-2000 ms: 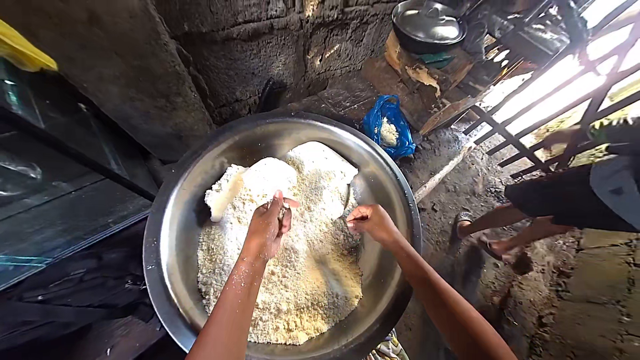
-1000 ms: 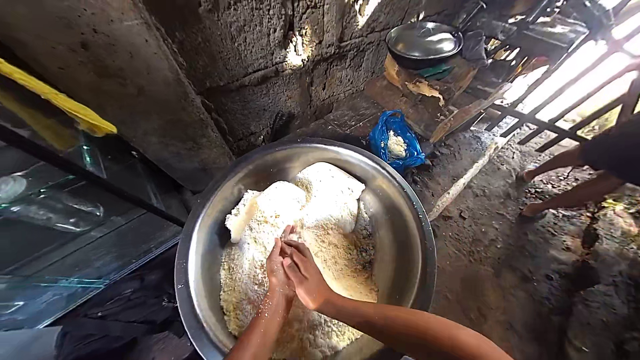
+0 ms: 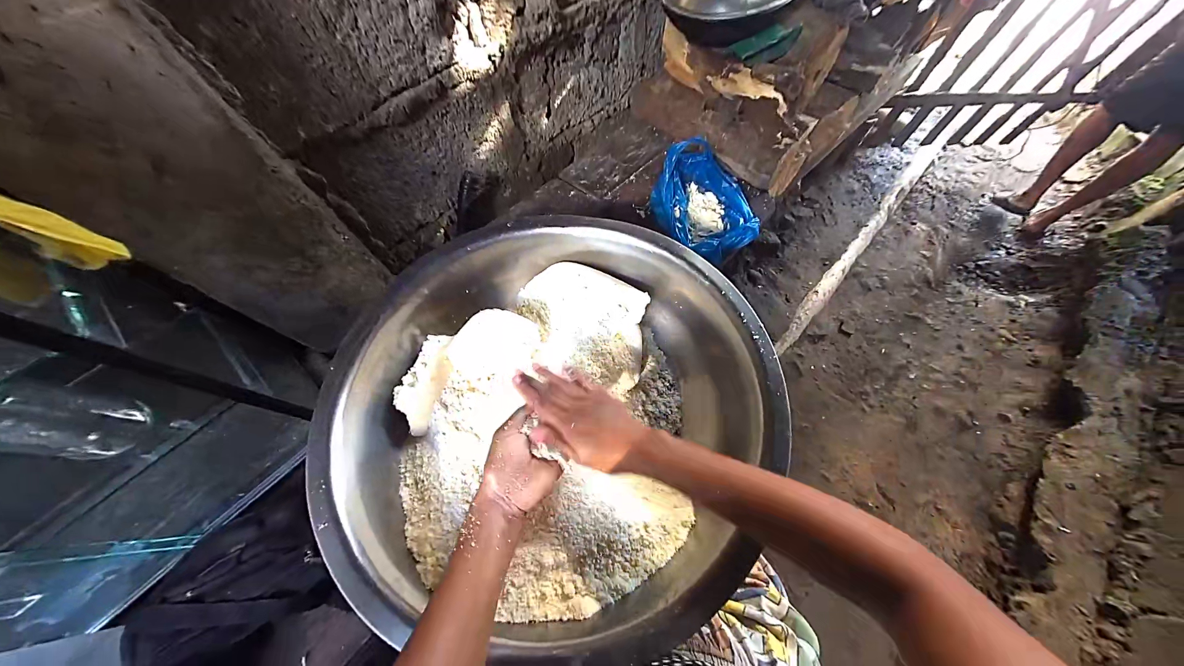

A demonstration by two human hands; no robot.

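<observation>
A wide steel basin (image 3: pixel 731 370) holds a heap of pale, crumbly meal (image 3: pixel 555 583), with larger whitish compacted pieces (image 3: pixel 592 314) toward its far side. Over the middle of the heap, my left hand (image 3: pixel 523 467) is curled around a bit of the crumbly meal. My right hand (image 3: pixel 583 416) lies across it, fingers extended and touching the left hand's fingers. Crumbs cling to my left wrist. Whether my right hand grips any of the meal is hidden where the two hands meet.
Beyond the basin sits a blue plastic bag (image 3: pixel 708 203) with whitish stuff inside. A dark pan (image 3: pixel 726 14) stands at the back. A wooden pole (image 3: pixel 860 245) lies on the dirt floor. A person's legs (image 3: pixel 1110 166) are by the slatted gate. Glass panes (image 3: pixel 139 462) are at left.
My hands were apart two seconds ago, the right near the heap's right edge; they came together and remain in contact. The right hand's fingers are now more spread. The view has shifted.
</observation>
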